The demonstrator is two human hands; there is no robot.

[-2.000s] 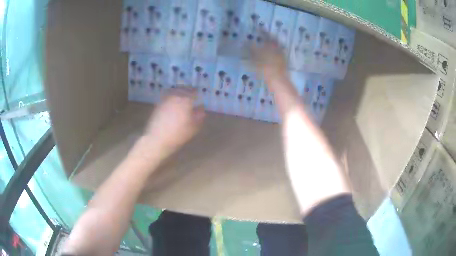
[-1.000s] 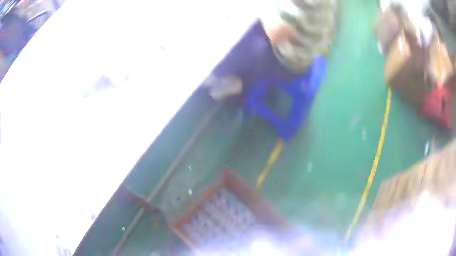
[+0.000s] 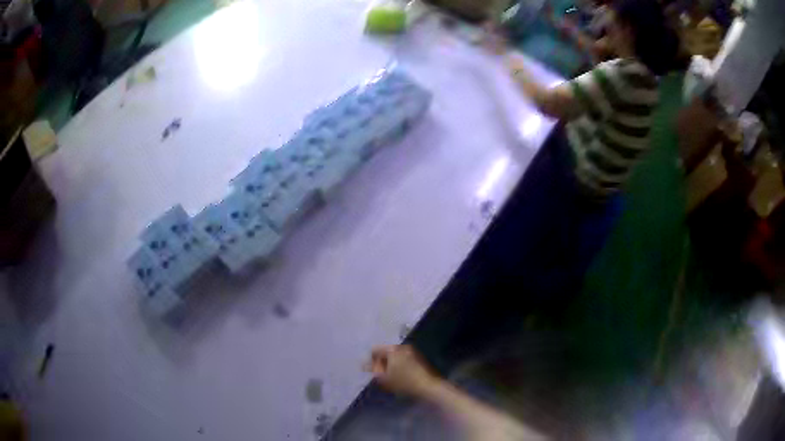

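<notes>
Slim light blue retail boxes (image 3: pixel 297 168) lie side by side in a long stepped row, running diagonally across the white worktable (image 3: pixel 379 258). Dark round-headed items are printed on them. My left hand (image 3: pixel 400 369) is small and blurred at the table's near edge, its arm coming in from the bottom right. Its fingers are loosely bent and I see nothing in them. It is well apart from the boxes. My right hand is out of the picture. A dark marker pen (image 3: pixel 46 360) lies at the table's left.
A person in a striped top (image 3: pixel 611 121) stands at the table's right edge, an arm reaching over it. A bright green item (image 3: pixel 385 20) lies at the far edge. A dark box (image 3: pixel 21 198) is at the left. Green floor with a yellow line (image 3: pixel 676 301) and brown cartons (image 3: pixel 706 177) are at the right.
The view has swung from the open carton, where both hands were over rows of boxes, to the table. The box row has come into view, and one hand shows again.
</notes>
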